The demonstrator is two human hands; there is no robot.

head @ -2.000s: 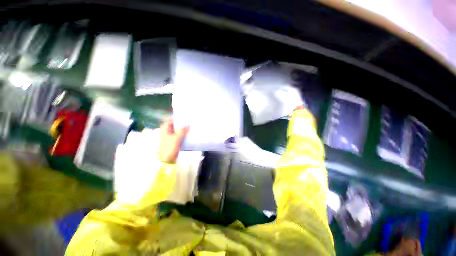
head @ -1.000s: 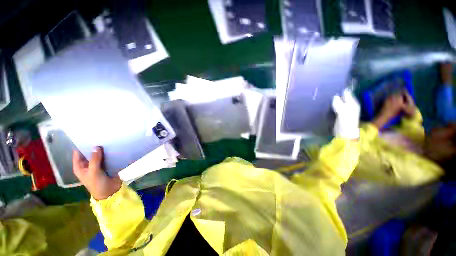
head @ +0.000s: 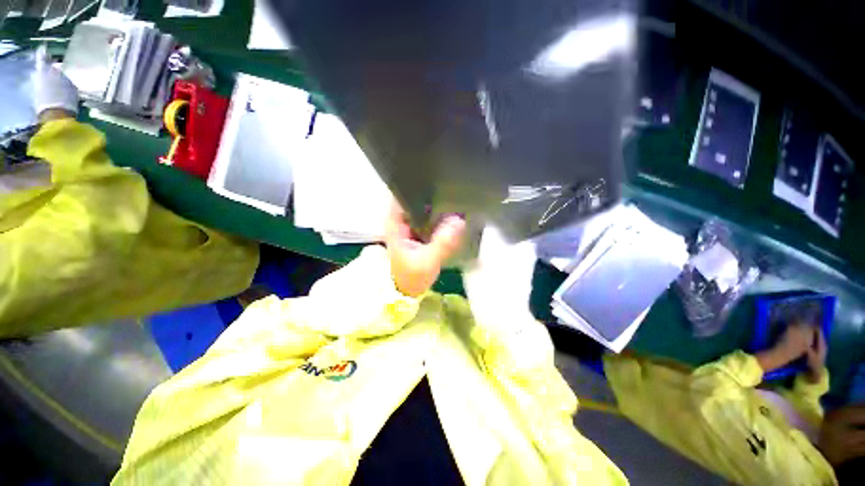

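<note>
A large dark grey glossy back cover point(head: 455, 104) is raised close to the camera, blurred, with a bright glare streak at its upper right and thin light lines near its lower right. My left hand point(head: 422, 254), bare, grips its lower edge, thumb on the near face. My right hand point(head: 503, 271), in a white glove, is at the lower edge just to the right; its fingers are hidden behind the cover. White interleaf sheets point(head: 340, 185) lie left of it. A silvery-grey cover on white sheets point(head: 621, 280) lies to the right.
A red tape dispenser point(head: 194, 128) and a pale cover point(head: 261, 142) lie left. A clear bag of parts point(head: 713, 275) lies right, near a neighbour's hands at a blue tray point(head: 792, 313). Covers line the green belt at the right. A neighbour's yellow sleeve is at the left.
My hands, far apart a second ago with a pale cover in the left and a cover with sheets in the right, are now together at one raised dark cover. The view has shifted.
</note>
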